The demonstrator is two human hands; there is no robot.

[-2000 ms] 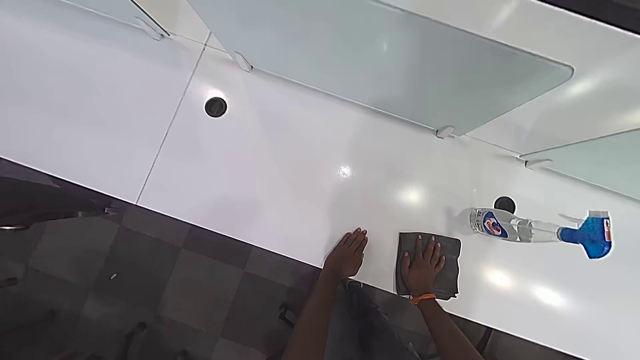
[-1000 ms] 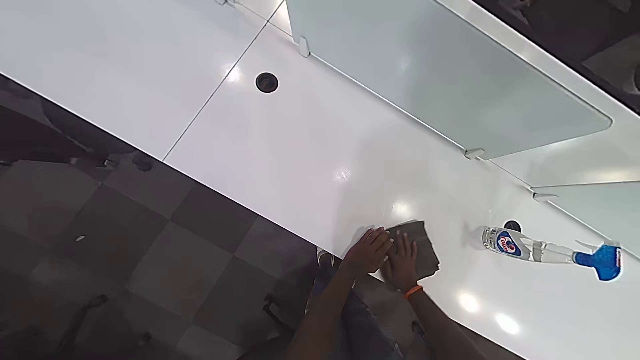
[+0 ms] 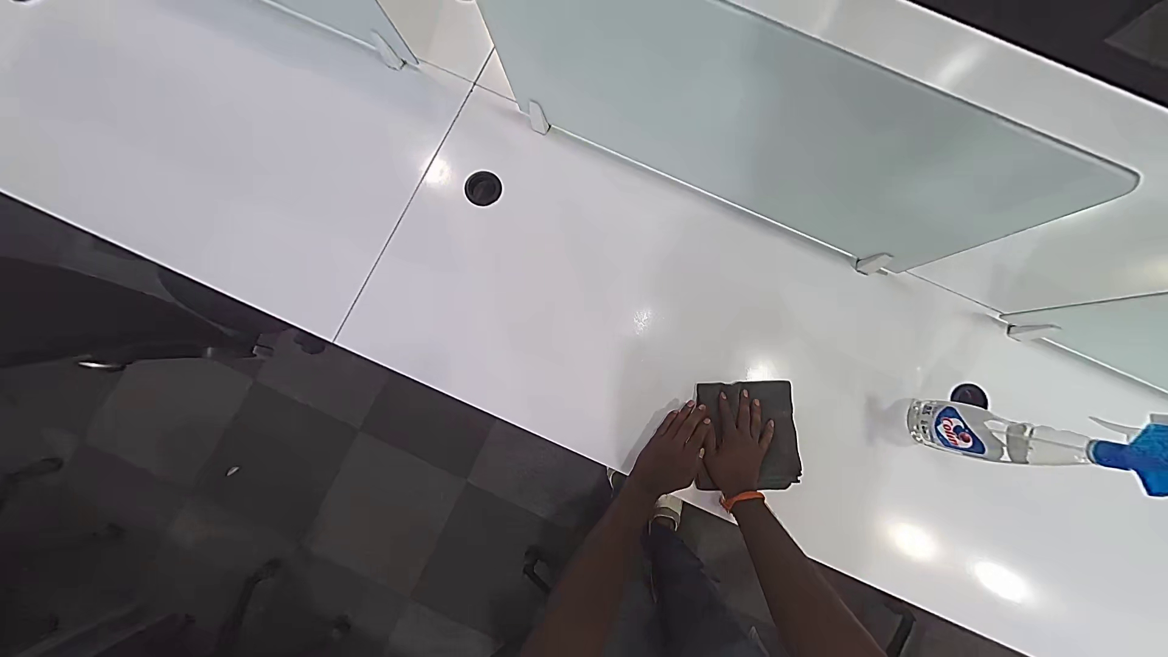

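Observation:
A folded dark grey cloth (image 3: pixel 780 447) lies flat on the white desk near its front edge. My right hand (image 3: pixel 739 447), with an orange band at the wrist, presses flat on the left part of the cloth, fingers a little apart. Beside it, my left hand (image 3: pixel 672 452) rests on the desk surface, its fingertips at the cloth's left edge and close to my right hand. A clear spray bottle with a blue trigger head (image 3: pixel 981 433) stands or lies to the right of the cloth; from this steep view I cannot tell which. Neither hand touches it.
A frosted glass divider (image 3: pixel 803 137) runs along the back of the white desk (image 3: pixel 566 301) on small clamps. Black round cable grommets (image 3: pixel 484 188) are set in the top. Dark chair parts (image 3: pixel 251 593) stand over the checkered floor (image 3: pixel 301 447) in front.
Two seconds ago my left hand lay on the desk apart from the cloth; it has come right up to the cloth and my right hand, which stays on the cloth.

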